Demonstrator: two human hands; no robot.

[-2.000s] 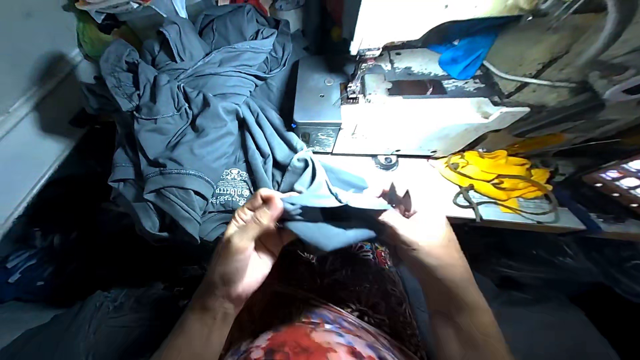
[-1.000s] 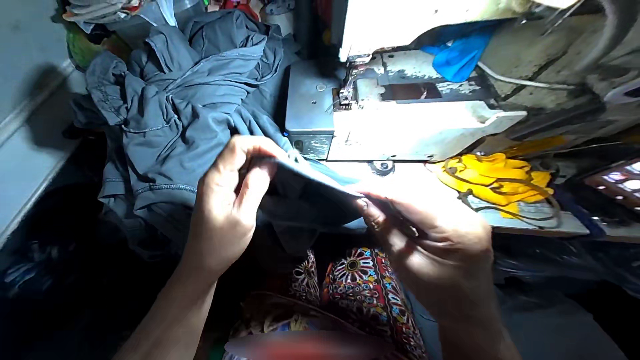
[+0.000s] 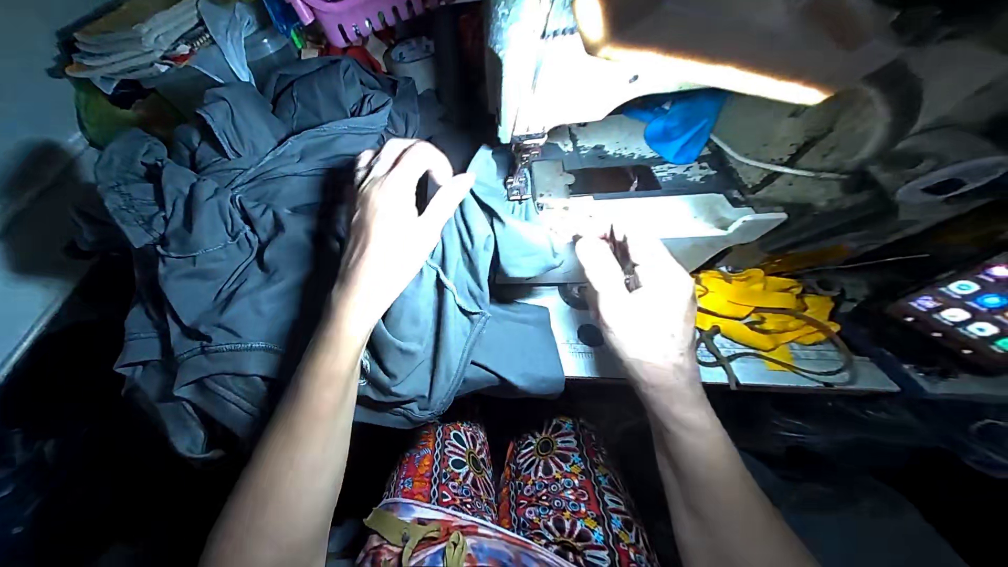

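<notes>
Grey knit garment fabric (image 3: 441, 315) drapes over the table edge, with one edge reaching the presser foot (image 3: 517, 183) of the sewing machine (image 3: 543, 87). My left hand (image 3: 402, 205) lies over the fabric left of the needle, thumb and fingers curved apart; whether it pinches cloth cannot be told. My right hand (image 3: 642, 303) is at the machine's front bed, just right of the fabric's edge, with a small dark pointed item (image 3: 622, 256) between its fingers. A larger heap of the same grey garments (image 3: 228, 236) lies to the left.
Yellow fabric with a dark cord (image 3: 756, 307) lies at the right of the table, near a lit phone (image 3: 961, 307). A blue cloth (image 3: 683, 130) hangs behind the machine bed. At the back are a pink basket (image 3: 354, 20), a tape roll (image 3: 412, 59) and folded cloths (image 3: 142, 39).
Both hands were holding the grey fabric up in front of the machine. The fabric now lies lower, with its edge at the presser foot, and the hands have moved forward to either side.
</notes>
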